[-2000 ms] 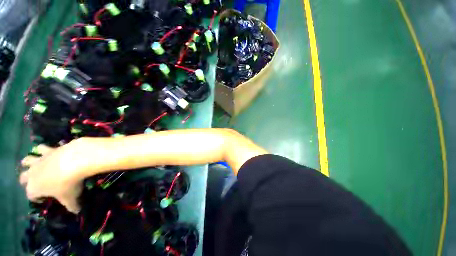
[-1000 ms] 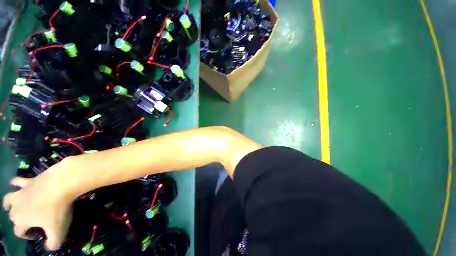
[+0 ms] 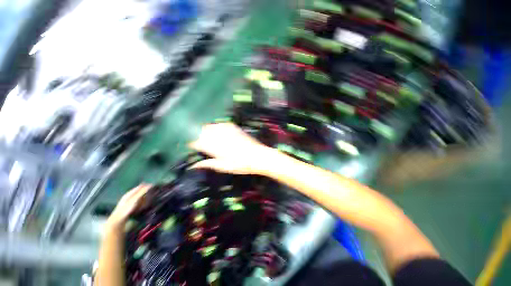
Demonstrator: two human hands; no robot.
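Observation:
The view is strongly blurred. A large heap of black housings [image 3: 241, 223] with red lead wires and yellow-green and pale teal end pieces lies on the green-topped bench [image 3: 207, 95]. My right hand [image 3: 227, 149] reaches in from the right, at the far edge of the heap, fingers pointing left. Its fingertips are blurred, and I cannot tell if it holds a part. My left hand [image 3: 130, 205] is at the left edge of the heap, its fingers pointing up and right. Whether it holds anything is also unclear.
A brown cardboard box [image 3: 442, 165] with dark parts stands beyond the bench's right edge. More dark parts line a ledge [image 3: 162, 89] across the bench at left, near a bright white area. A pale metal post [image 3: 50, 251] crosses at lower left. A yellow floor line [image 3: 498, 251] shows at lower right.
The camera has swung left, so the bench now runs diagonally and the box sits farther right. My left hand has come into view. My right hand has shifted to the heap's far edge.

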